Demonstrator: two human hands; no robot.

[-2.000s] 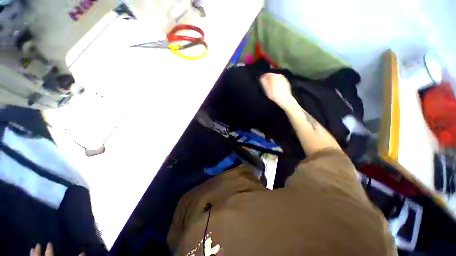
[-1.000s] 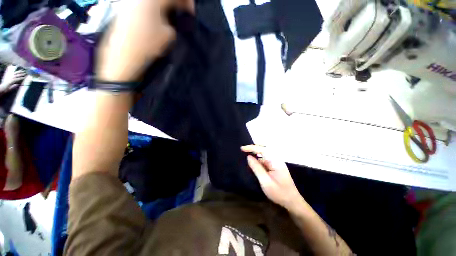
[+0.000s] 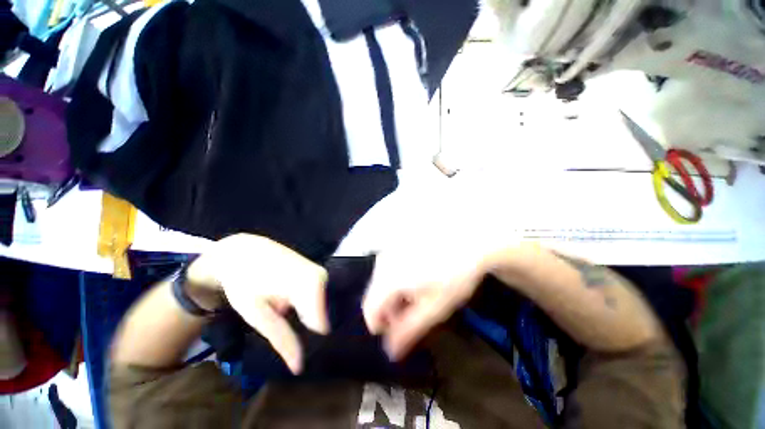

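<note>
A large black garment panel [image 3: 243, 126] with pale grey-white strips [image 3: 361, 100] lies on the white table, left of the needle area. A small black piece [image 3: 348, 306] lies over the table's front edge and my lap. My left hand [image 3: 273, 289] is at its left side, thumb and finger bent down onto it. My right hand [image 3: 419, 289] is at its right side with curled fingers pinching it. The fingertips are blurred and partly hide the grip. The off-white sewing machine [image 3: 705, 100] stands at upper right.
Red-and-yellow-handled scissors [image 3: 684, 184] lie on the table right of the needle. A yellow strip [image 3: 117, 230] hangs over the left table edge. A purple device [image 3: 33, 138] stands at far left. Green cloth [image 3: 730, 335] is at the lower right.
My left hand has come down from the upper left to the table's front edge. My right hand is now beside it. The large panel lies spread further left.
</note>
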